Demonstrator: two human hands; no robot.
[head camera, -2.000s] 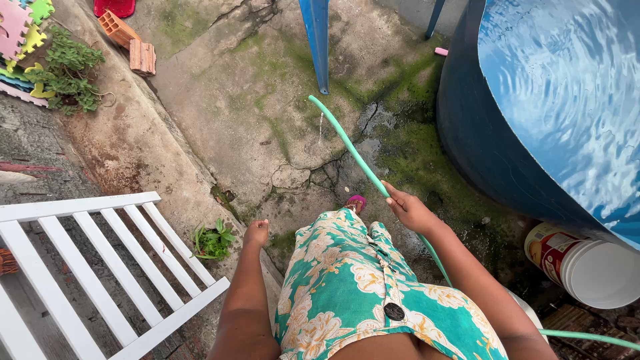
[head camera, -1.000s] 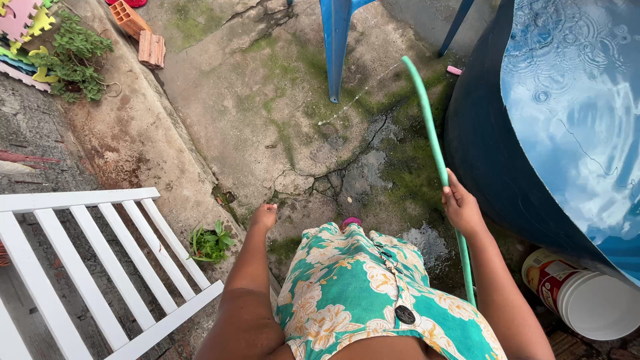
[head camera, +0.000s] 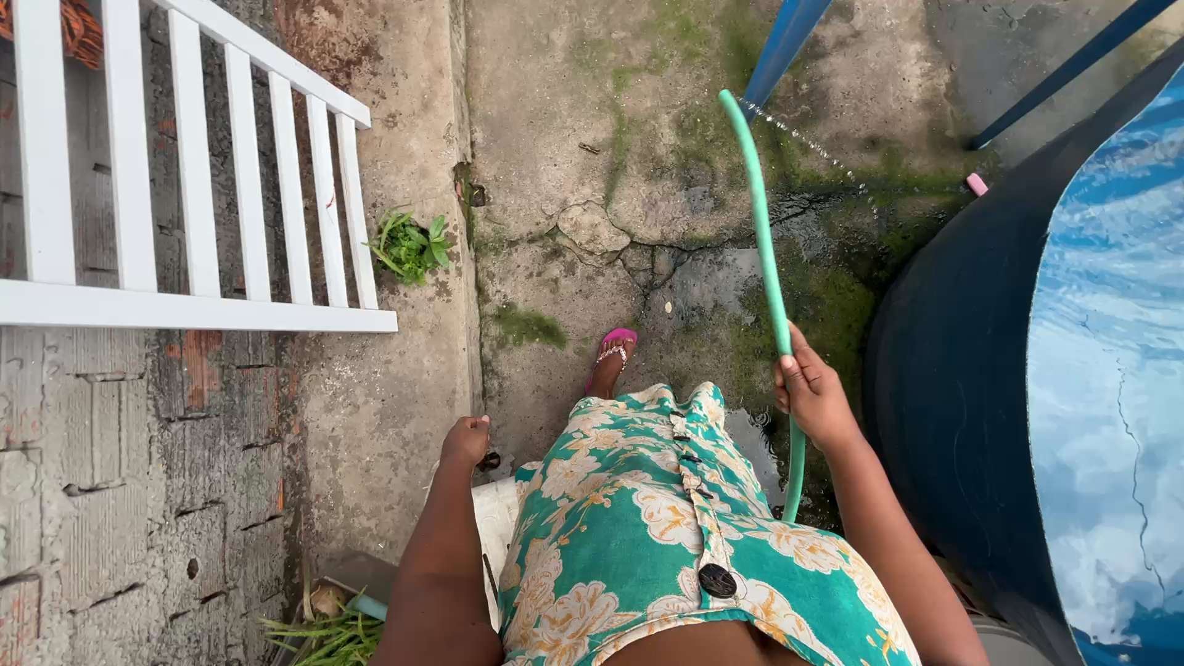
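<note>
My right hand (head camera: 816, 393) is closed around a light green garden hose (head camera: 764, 222), whose free end stands up and bends left at the top. A thin stream of water drops runs from that end toward the lower right. Below the hand the hose passes behind my floral dress (head camera: 638, 518). My left hand (head camera: 467, 442) hangs at my left side with its fingers curled and nothing visible in it. A foot in a pink flip-flop (head camera: 614, 350) stands on the cracked, mossy concrete floor (head camera: 536, 287).
A large dark blue tank (head camera: 943, 342) full of water stands at the right. Blue legs (head camera: 784, 51) of plastic furniture reach the floor at the top. A white slatted frame (head camera: 213, 310) and a small green plant (head camera: 412, 245) are at the left, beside a brick wall (head camera: 83, 481).
The view has swung and moved along the floor. My right hand still holds the hose, and its end has been raised from a slant to nearly upright since the first frame.
</note>
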